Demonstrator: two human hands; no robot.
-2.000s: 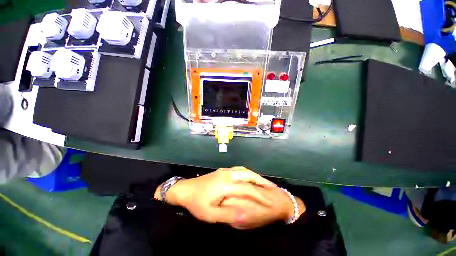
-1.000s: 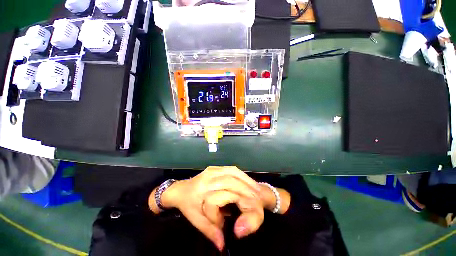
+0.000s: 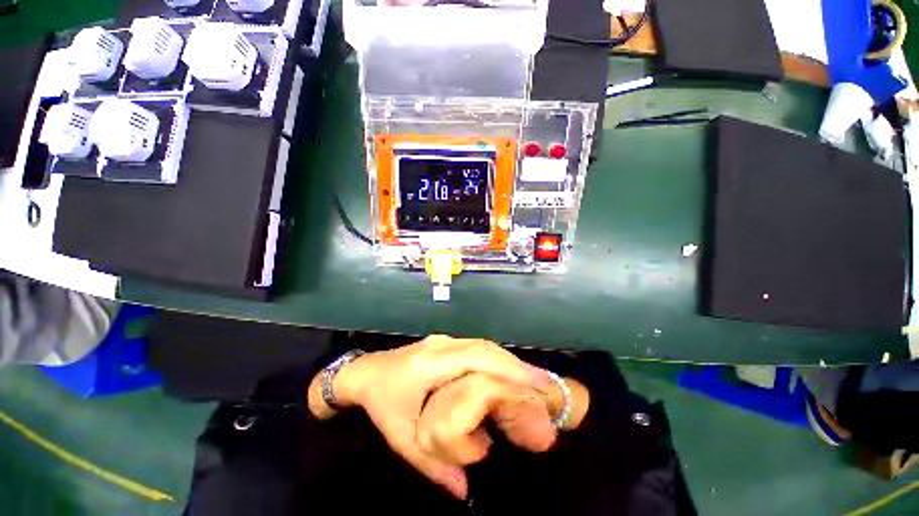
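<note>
A thermostat (image 3: 444,195) with a lit black screen and white-blue digits sits in the orange nest (image 3: 385,191) of a clear test fixture (image 3: 576,181). A row of small icons shows below the digits. The red power switch (image 3: 547,247) glows at the lower right. A yellow piece with a whitish tip (image 3: 441,266) is at the fixture's front edge. My left hand (image 3: 395,395), with a metal band at the wrist, and my right hand (image 3: 509,396), with a pale bracelet, are clasped together in front of the bench edge, touching nothing on it. Some fingers are hidden by overlap.
White domed units (image 3: 129,129) stand in clear trays at left, with black foam (image 3: 166,227) before them. Another foam pad (image 3: 806,227) lies at right. A thin dark tool (image 3: 665,118) lies right of the fixture. A blue tape dispenser (image 3: 857,45) is far right. A grey sleeve (image 3: 50,320) shows at left.
The screen, dark with only icons two seconds ago, is now lit with digits, and the reading has changed since one second ago. My clasped hands have shifted their fingers. The view has moved slightly.
</note>
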